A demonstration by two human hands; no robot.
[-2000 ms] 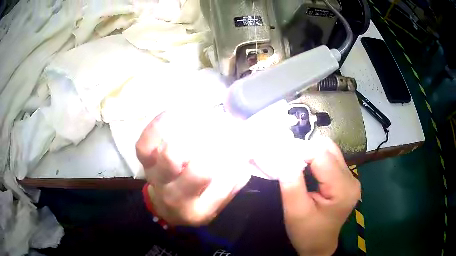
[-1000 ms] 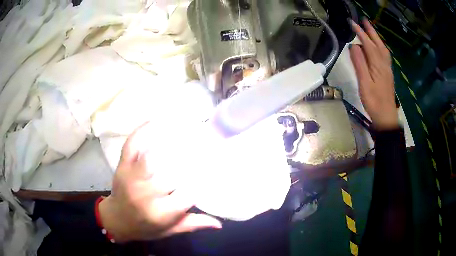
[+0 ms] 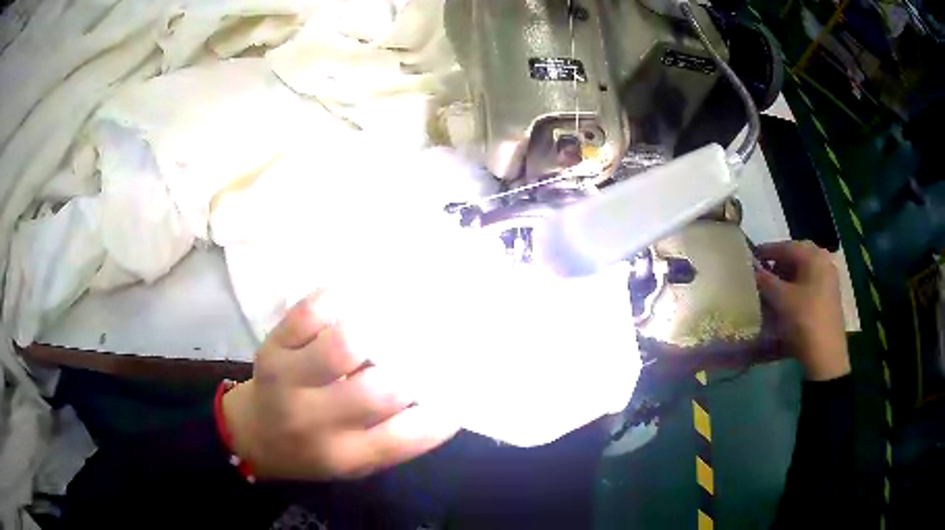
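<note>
A white garment piece (image 3: 539, 383), strongly glared by the lamp, lies in front of the machine, its lower edge hanging past the table's front. My left hand (image 3: 337, 399) holds it at its left side, thumb towards the right, some fingers lost in the glare. The grey-beige sewing machine (image 3: 710, 285) stands behind and to the right of the cloth. My right hand (image 3: 803, 300) is at the table's right edge beside the machine, fingertips bent together and low. Whether a tool is between them cannot be told.
A white lamp head (image 3: 658, 207) on a bendable stalk hangs over the needle area. Heaped cream-white fabric (image 3: 155, 197) covers the table's left and back. A flat black rectangle, perhaps a phone (image 3: 803, 192), lies right of the machine. Yellow-black tape (image 3: 705, 445) marks the green floor.
My right hand has left the cloth, reached out over the table's right side, then come down to the right edge. My left hand stays on the cloth. More metal parts near the needle area show.
</note>
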